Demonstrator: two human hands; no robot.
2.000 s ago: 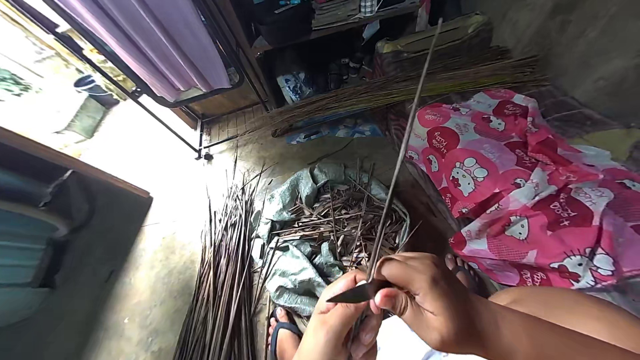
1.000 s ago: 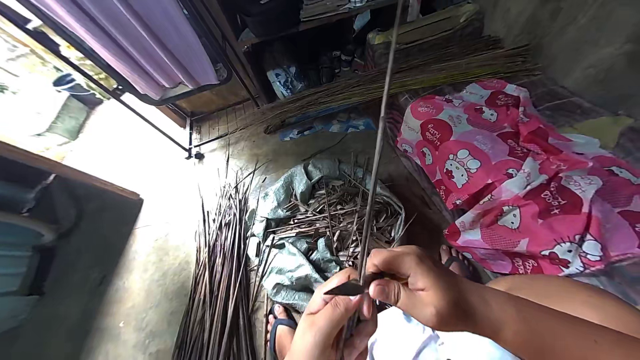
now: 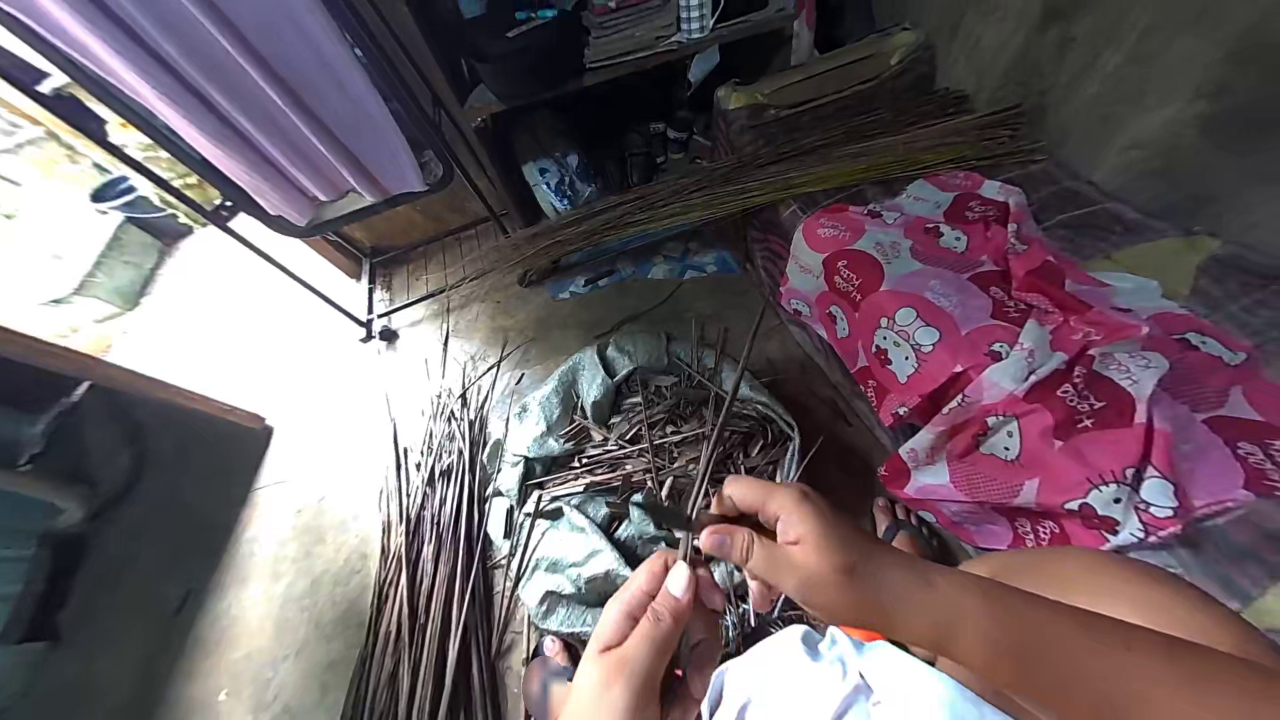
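Note:
My left hand pinches the lower end of a long thin brown dried palm-leaf strip between thumb and fingers. My right hand is close beside it, shut on a small dark knife whose blade points left across the strip. Below and beyond both hands lies an open pale green woven sack with short brown leaf scraps inside. To the left, a bundle of long brown strips lies on the floor. The knife's handle is mostly hidden in my fingers.
A long bundle of thin sticks lies across the far side, before a dark shelf. A pink printed cloth covers part of the mat at right. A purple curtain hangs at upper left. My sandalled feet flank the sack.
The strip stood tall, reaching the top of the view; now its visible tip is lower, over the sack. The blade, before level beside my left thumb, now shows above it.

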